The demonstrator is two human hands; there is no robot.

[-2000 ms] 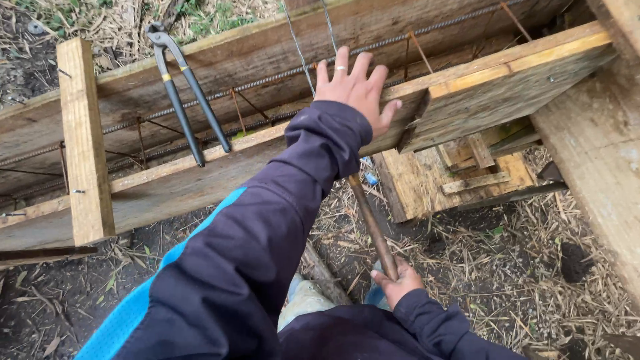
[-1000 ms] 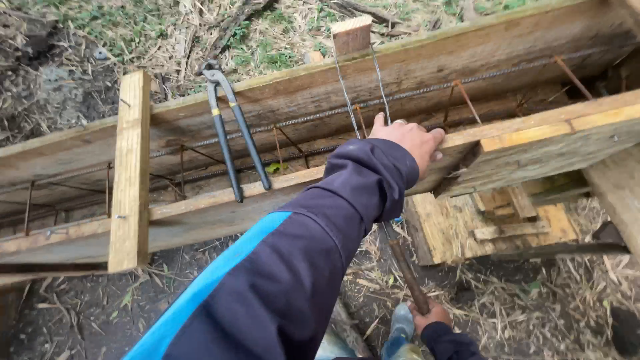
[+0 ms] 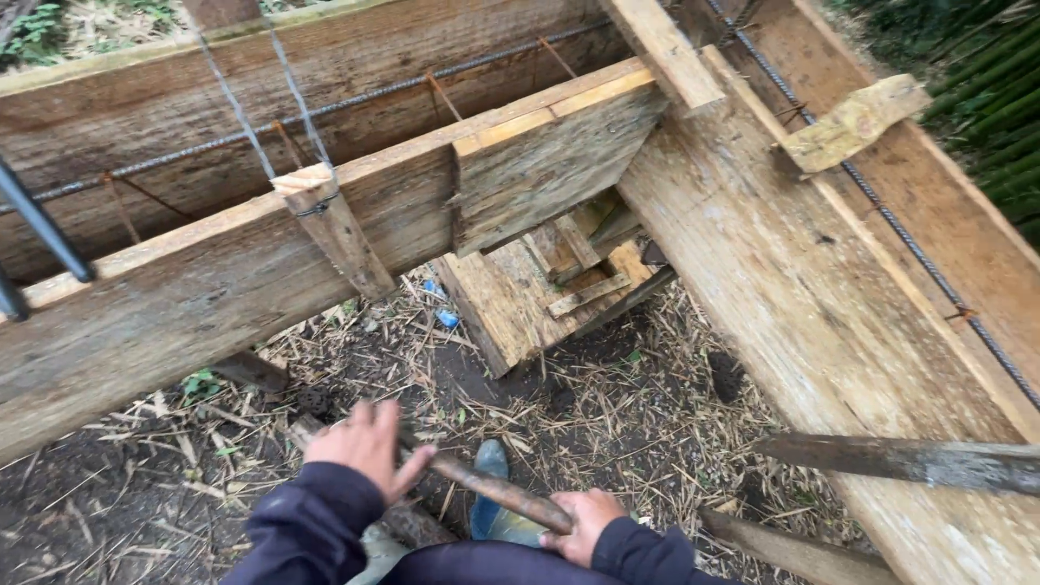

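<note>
Low in the view, my left hand (image 3: 370,451) has its fingers spread beside the upper end of a wooden tool handle (image 3: 496,491); the head of that tool is hidden. My right hand (image 3: 585,524) is closed around the handle's lower end. Above my hands runs a plank formwork (image 3: 203,276), with a ribbed steel bar (image 3: 341,106) and rusty ties inside it. A short wood block (image 3: 341,236) stands tilted against the near plank, and wire (image 3: 296,97) loops up from it across the trough. The dark handles of pincers (image 3: 45,219) rest over the plank at the left.
A second formwork plank (image 3: 796,268) slopes down on the right, bridged by a wooden cleat (image 3: 853,122). A weathered pole (image 3: 902,461) juts in at the lower right. Planks and offcuts (image 3: 520,309) lie below the corner. My boot (image 3: 490,487) stands on ground strewn with dry stalks.
My left hand has left the top edge of the near plank and is now down by the handle. The wood block now shows against the near plank. The view has swung to the right.
</note>
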